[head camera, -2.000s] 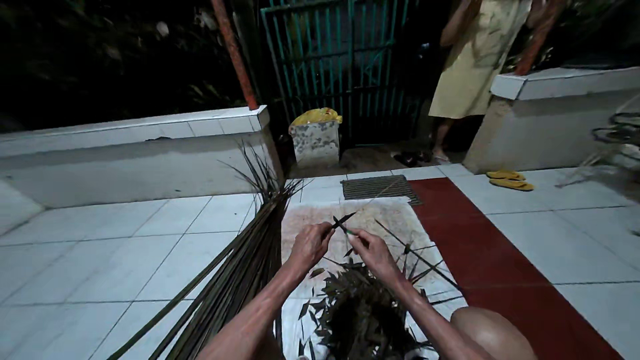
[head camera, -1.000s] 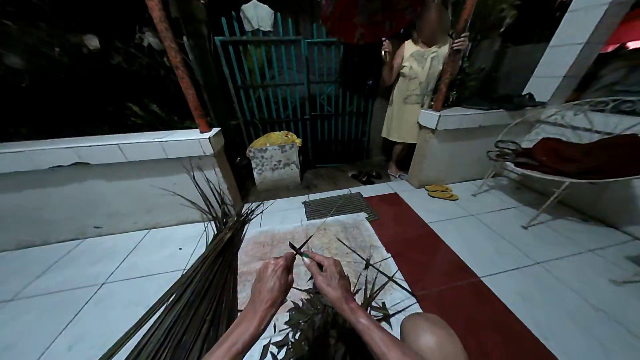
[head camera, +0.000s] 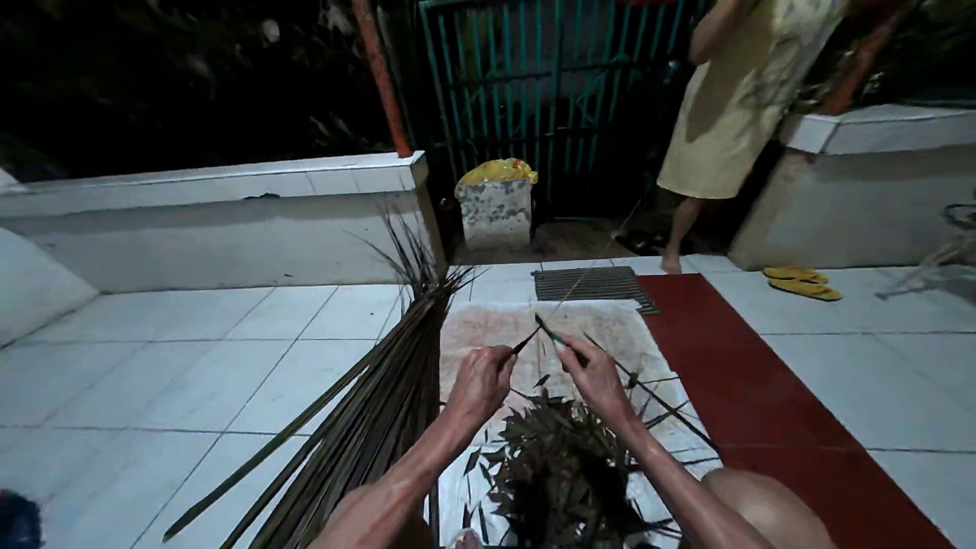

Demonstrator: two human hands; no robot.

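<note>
My left hand (head camera: 485, 379) is closed on a small dark knife (head camera: 525, 341), its pointed tip up and to the right. My right hand (head camera: 594, 374) pinches a thin dark leaf strip (head camera: 546, 326), whose folded-looking end lies close to the tip of the knife; whether they touch I cannot tell. Beneath my hands is a pale, stained cloth (head camera: 488, 328) with a heap of dark cut leaf pieces (head camera: 560, 450) between my forearms. A long bundle of palm leaves (head camera: 381, 381) lies along the cloth's left side. A few thin strips (head camera: 656, 396) cross on the right.
A grey ribbed mat (head camera: 587, 284) lies beyond the cloth, beside a red floor strip (head camera: 732, 366). A person in a yellow dress (head camera: 724, 114) stands by the green metal gate (head camera: 557, 91). Yellow slippers (head camera: 804, 282) rest on the tiles at right. A low wall (head camera: 229, 229) runs at left.
My hands, close together a second ago, now stand a little apart. The view has swung left and down since the last earlier frame.
</note>
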